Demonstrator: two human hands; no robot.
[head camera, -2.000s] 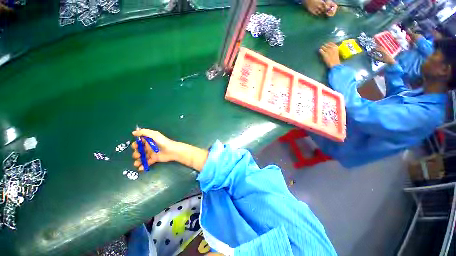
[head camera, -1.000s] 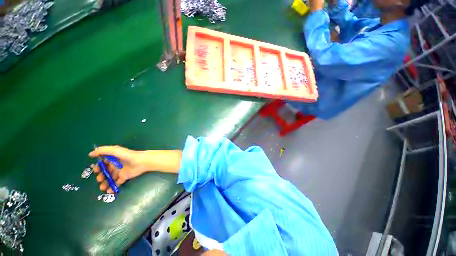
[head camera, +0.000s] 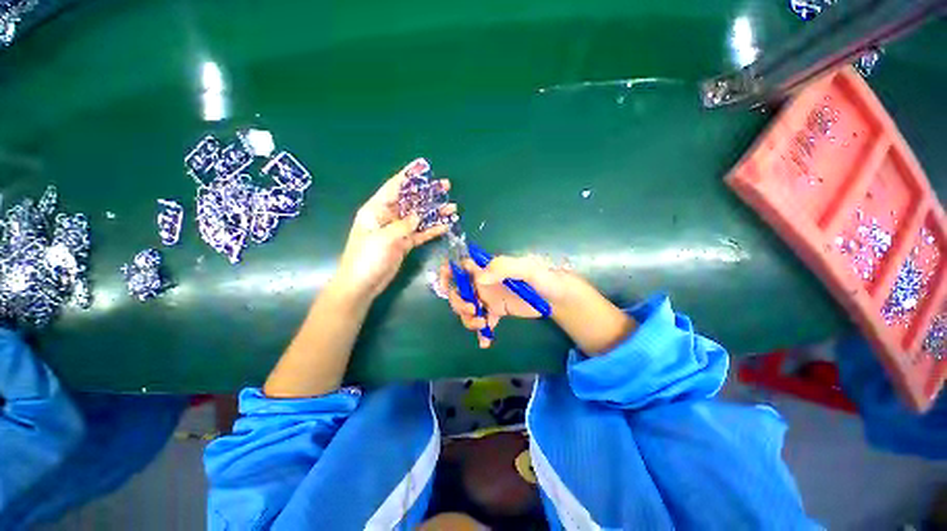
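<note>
My left hand (head camera: 376, 241) holds a silver parts frame (head camera: 424, 197) in its fingers, above the green bench. My right hand (head camera: 509, 292) holds the blue-handled nippers (head camera: 476, 285), handles spread. The nippers' grey jaws are at the lower right edge of the frame; whether they touch it I cannot tell. A few silver bits show partly behind my right hand. A pile of uncut frames (head camera: 241, 202) lies on the bench to the left, with a small white piece (head camera: 259, 142) at its top edge.
The green bench (head camera: 623, 145) spans the view. A pink-orange parts tray (head camera: 800, 244) with tiny bits lies at right, beside a metal post (head camera: 800, 62). More silver heaps (head camera: 42, 259) and a small cluster (head camera: 145, 275) lie at left. Another person's blue sleeve (head camera: 31, 415) shows at lower left.
The view has swung left and down. My left hand has come into view holding a frame. The nippers in my right hand now point at that frame.
</note>
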